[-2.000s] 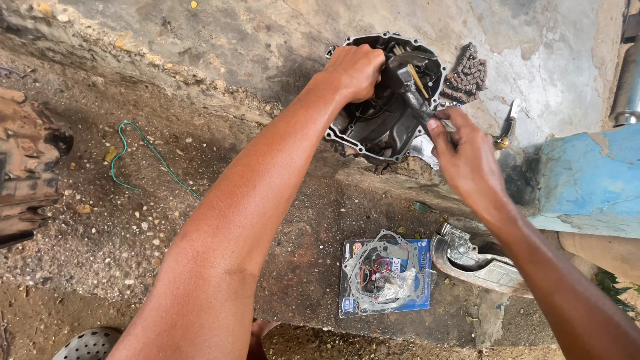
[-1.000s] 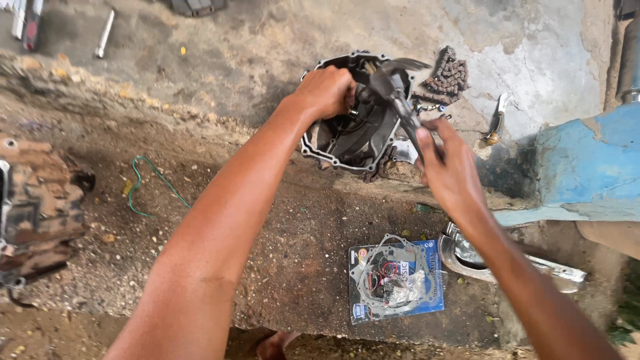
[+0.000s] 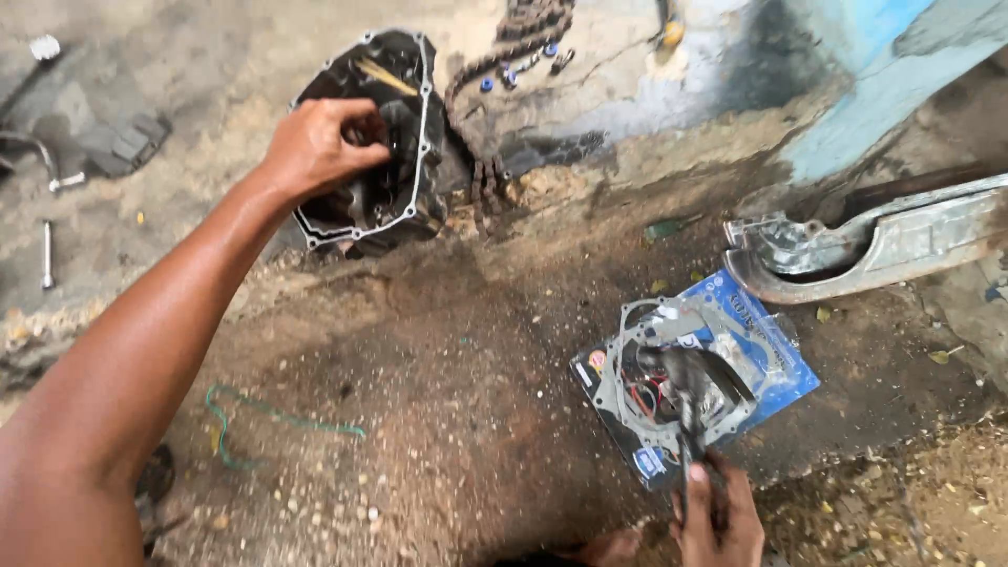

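My left hand [image 3: 327, 150] is over the open engine casing [image 3: 425, 118], its fingers curled at the dark interior; whether they grip a small part there cannot be told. Light bristles or sticks [image 3: 386, 77] show inside the casing's upper part. My right hand [image 3: 717, 504] holds a dark metal hammer [image 3: 689, 409] by its handle, low at the right. The hammer's blurred head is above a gasket set [image 3: 622, 378] in blue packaging [image 3: 787, 378].
A drive chain [image 3: 535, 24] and small bolts [image 3: 512, 76] lie beside the casing on the concrete ledge. A metal cover [image 3: 890, 260] rests at the right. Green string [image 3: 291, 424] lies on the lower step. A wrench [image 3: 48, 253] and a black part [image 3: 130, 146] are at the left.
My right hand has moved with the hammer away from the casing, down over the gasket package. My left hand stays at the casing. The view has shifted and turned.
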